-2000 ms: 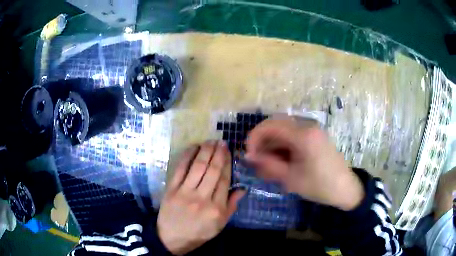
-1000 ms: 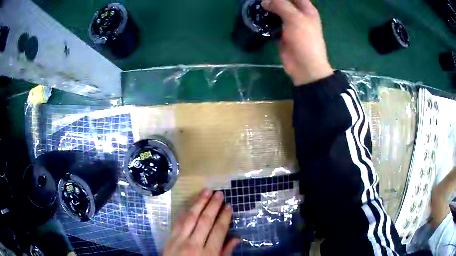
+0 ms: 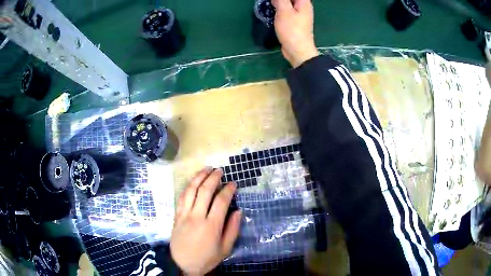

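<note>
My right hand [image 3: 295, 27] reaches to the top of the view, its fingers at the top of a black cylindrical unit [image 3: 265, 24] on the green belt; the fingertips are partly cut off by the top edge, so its grip is unclear. My left hand [image 3: 207, 221] lies flat with fingertips on the left edge of the pad sheet [image 3: 253, 167], a grid of small black squares with pale gaps. My right sleeve covers the sheet's right part. Another unit [image 3: 145, 137] stands upright on the left sheets, its end face with yellowish marks facing up.
More units stand on the belt [image 3: 215, 32], at left [image 3: 161, 29] and right [image 3: 404, 13]. A pale metal post [image 3: 81, 54] slants in from upper left. Another unit [image 3: 86, 175] and black cups crowd the left. A white label sheet [image 3: 455, 145] and a person's arm [image 3: 484, 156] are at right.
My right hand has gone from the pad sheet to the unit on the belt and stays there. My left hand remains at the sheet's left edge. The head view has shifted.
</note>
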